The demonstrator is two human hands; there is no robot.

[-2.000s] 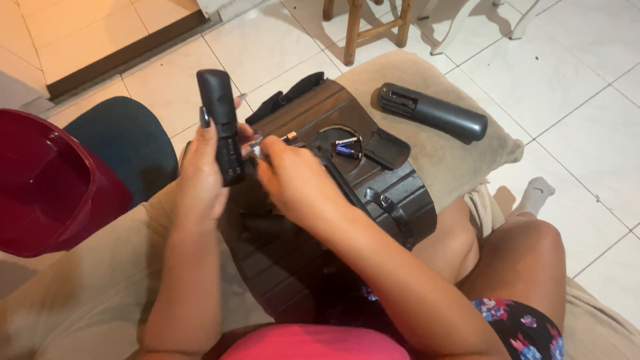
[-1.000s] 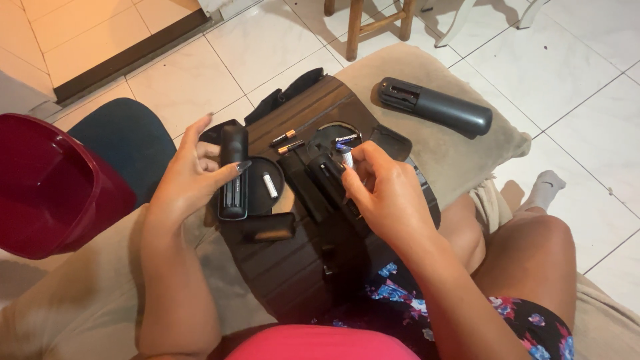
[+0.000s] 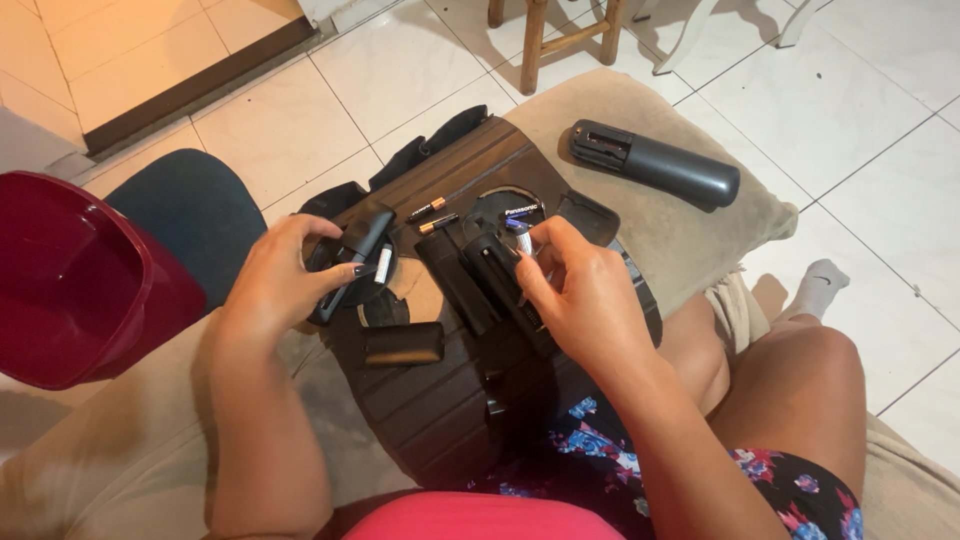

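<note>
My left hand (image 3: 289, 277) holds a black remote control (image 3: 367, 231) between thumb and fingers, low over the dark slatted lap tray (image 3: 420, 427). Beside it a white battery (image 3: 383, 264) lies on the tray. My right hand (image 3: 577, 281) pinches a blue-and-white battery (image 3: 519, 234) above another black remote (image 3: 491, 262), whose battery compartment faces up. A Panasonic battery (image 3: 523, 212) lies just behind. Two black-and-copper batteries (image 3: 427, 211) rest at the tray's far side. Several black covers lie around, one (image 3: 403, 343) near my left hand and one (image 3: 589, 219) at the right.
A larger dark grey remote (image 3: 660, 166) with an uncovered compartment lies on a beige cushion (image 3: 622, 97). At the left are a dark red plastic bin (image 3: 142, 300) and a dark blue rounded seat (image 3: 191, 217). Wooden stool legs (image 3: 533, 49) stand on the tiled floor beyond.
Two seconds ago my left hand held a remote upright and my right hand was beside it. My right hand has since moved right to the blue-and-white battery; the left remote is now lowered and tilted.
</note>
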